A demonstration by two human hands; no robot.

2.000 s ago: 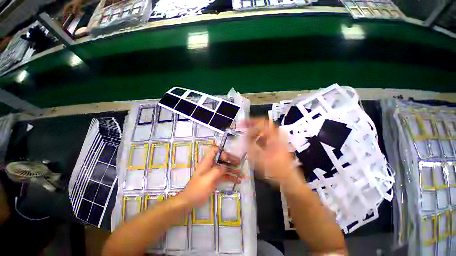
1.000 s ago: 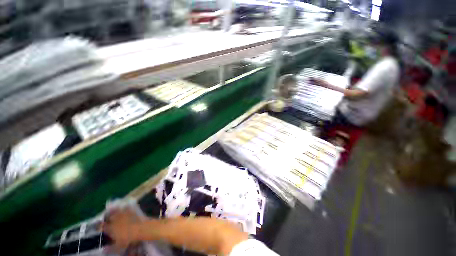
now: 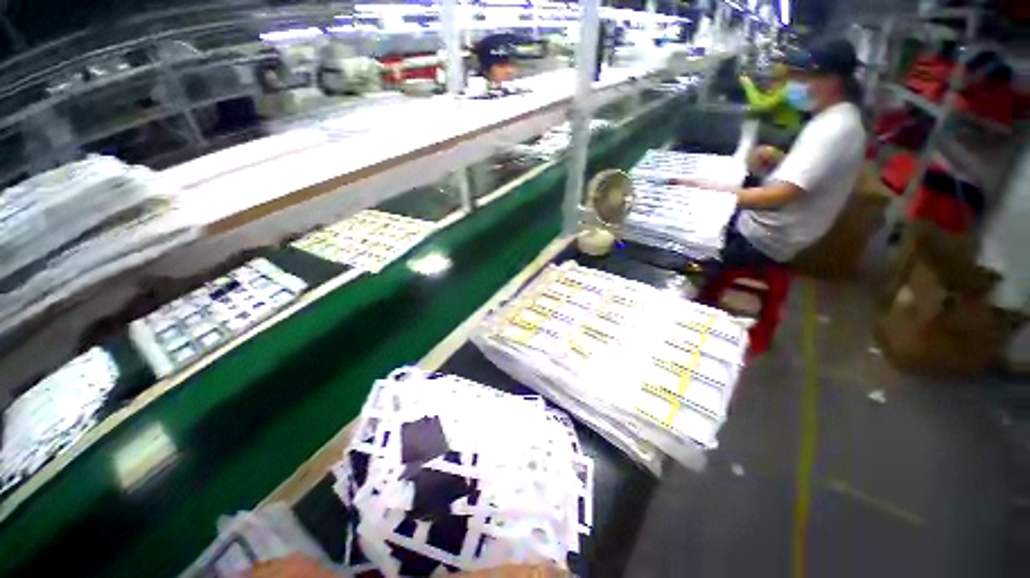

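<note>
The head view is turned to the right along the line. A corner of the blister tray [image 3: 254,540] shows at the bottom edge. A strip of skin, my right hand [image 3: 290,567], lies over it, cut off by the bottom edge; its fingers cannot be made out. Part of my right forearm shows further right at the same edge. My left hand is out of the picture. The white waste liner pile [image 3: 520,452] lies right of the tray, with black squares [image 3: 425,441] on it.
Stacked filled trays [image 3: 610,350] with yellow rims lie beyond the pile. A small fan [image 3: 610,198] stands behind them. A seated person in a white top [image 3: 819,181] works at further sheets. The green belt [image 3: 339,350] runs along the left, with trays [image 3: 215,311] beyond.
The view has swung right from the tray to the neighbouring station. My left hand has left the picture. My right hand and forearm have dropped to the bottom edge.
</note>
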